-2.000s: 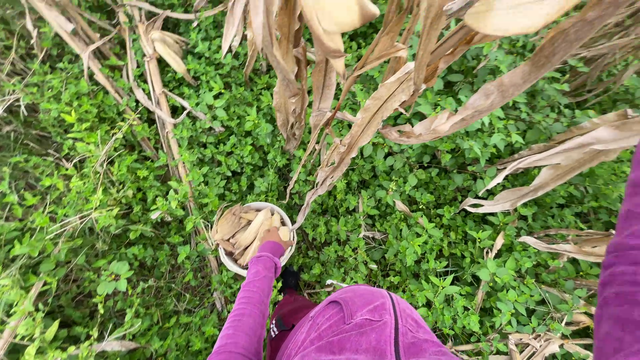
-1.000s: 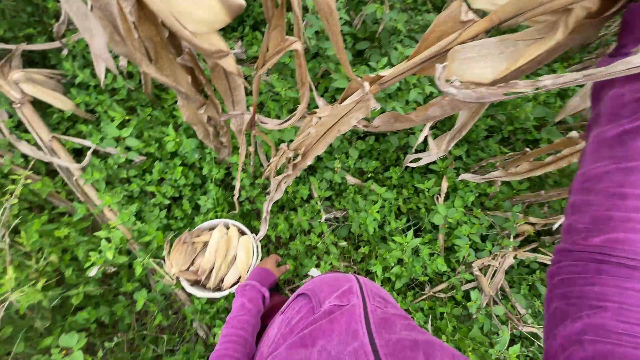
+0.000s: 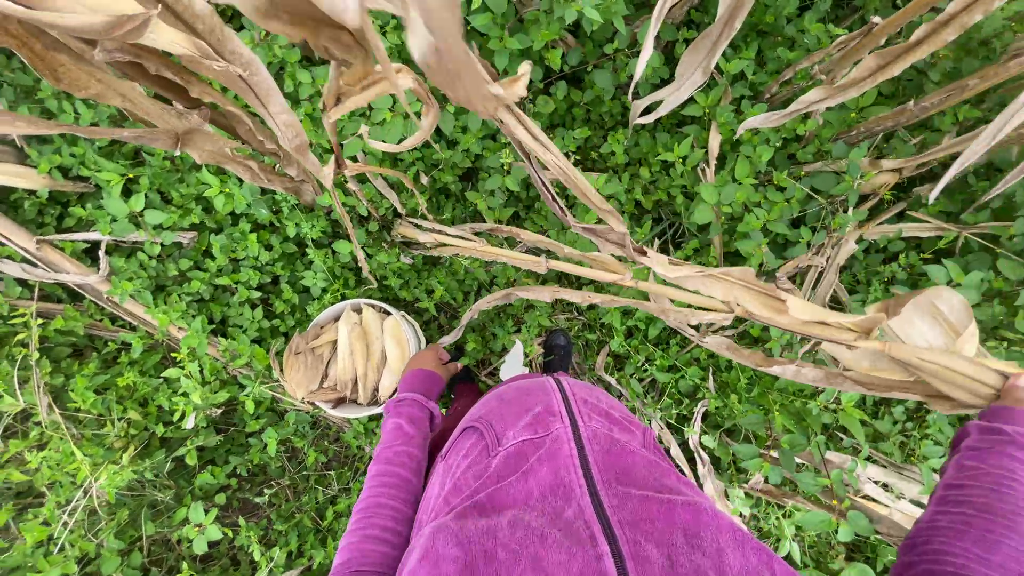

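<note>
My right hand [image 3: 1013, 390] is at the right edge, partly cut off, closed around a dry corn stalk [image 3: 840, 332] that lies across the view toward the middle, with withered leaves along it. My left hand [image 3: 432, 362] is beside the right rim of a white bucket [image 3: 414, 326], near the tip of a long dry leaf [image 3: 544, 293]; whether it grips the bucket or the leaf is unclear. Several dry corn ears in pale husks [image 3: 362, 352] fill the bucket, which stands among the green plants.
Dry corn leaves [image 3: 240, 96] hang across the upper left, and more dry leaves [image 3: 872, 72] are at the upper right. A leaning dry stalk [image 3: 120, 300] is left of the bucket. Low green weeds [image 3: 264, 264] cover the ground. A black shoe [image 3: 558, 350] shows below me.
The dry stalk now stretches across the view from my right hand, which has come into sight. My left hand, in the bucket two seconds ago, is now at its right side.
</note>
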